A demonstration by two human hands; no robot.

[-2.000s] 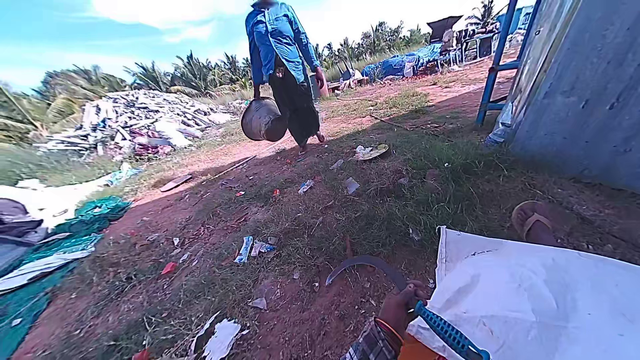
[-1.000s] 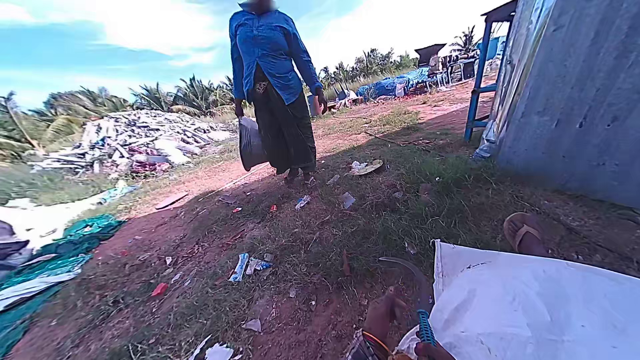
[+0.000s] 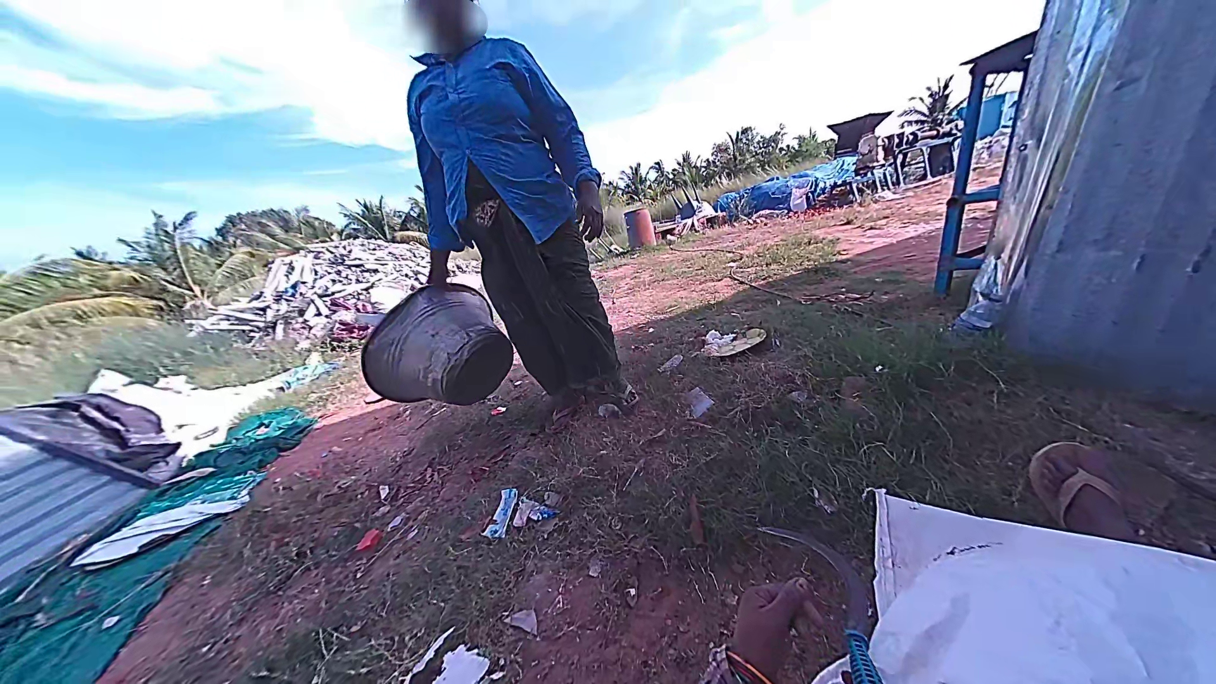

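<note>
My left hand point(image 3: 771, 622), with bands at the wrist, is low in the view, its fingers loosely bent and apart, with nothing seen in them. Just right of it stands a sickle, its curved metal blade point(image 3: 841, 575) pointing up and left and its blue ribbed handle point(image 3: 863, 657) cut off by the bottom edge. My right hand is out of view. A white sack or sheet point(image 3: 1035, 603) lies right of the sickle, beside a sandalled foot point(image 3: 1083, 484). Ahead, a person in a blue shirt point(image 3: 508, 133) holds a dark tub point(image 3: 432, 347) tilted on its side at the rim.
A corrugated metal wall point(image 3: 1121, 209) and a blue frame point(image 3: 958, 190) stand at right. Green netting point(image 3: 180, 532) and a corrugated sheet point(image 3: 57, 503) lie at left. Litter point(image 3: 501, 513) dots the grass and red soil. A debris heap point(image 3: 313, 285) rises behind.
The person with the tub has come nearer. My left hand, around the sickle by its handle two seconds ago, is now off it. A hand seen at the handle one second ago is out of view.
</note>
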